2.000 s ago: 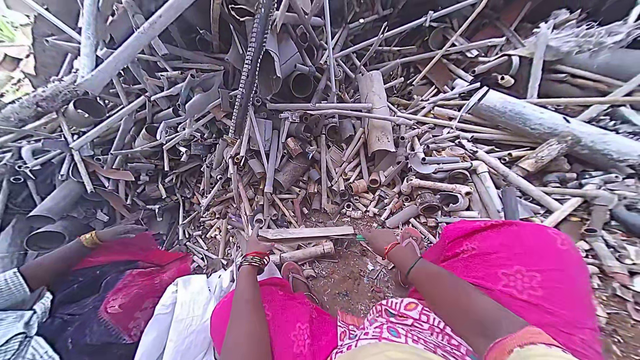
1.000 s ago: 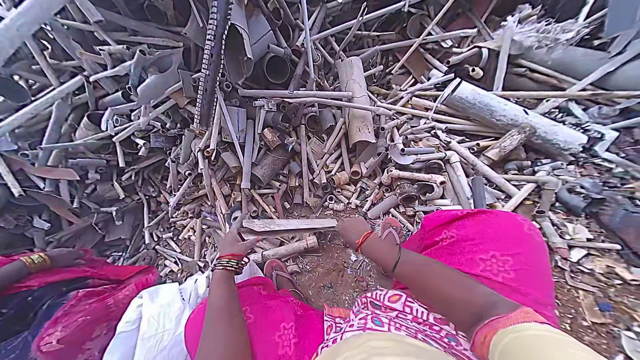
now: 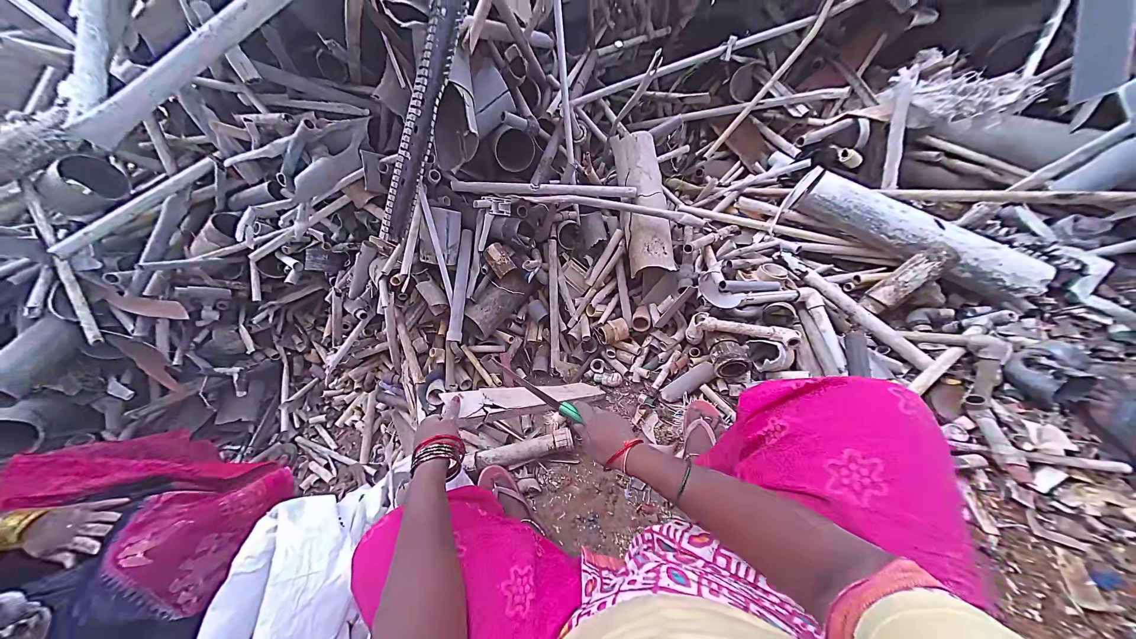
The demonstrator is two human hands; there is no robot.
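Observation:
My left hand holds the left end of a flat, pale strip of pipe material, which lies across the front of the scrap heap. In my right hand is the green handle of a thin, dark-bladed tool. Its blade slants up and left over the strip; its exact kind cannot be told. Just below the strip, a round, whitish pipe piece lies crosswise between my feet.
A large heap of scrap plastic pipes rises ahead, with a thick pale pipe at the right. A co-worker's hand with a gold bangle is at lower left. White cloth lies beside my left knee.
The dark blade in my right hand now shows slanting over the strip; one second ago that hand was near the strip's right end. The co-worker's hand has moved lower in view.

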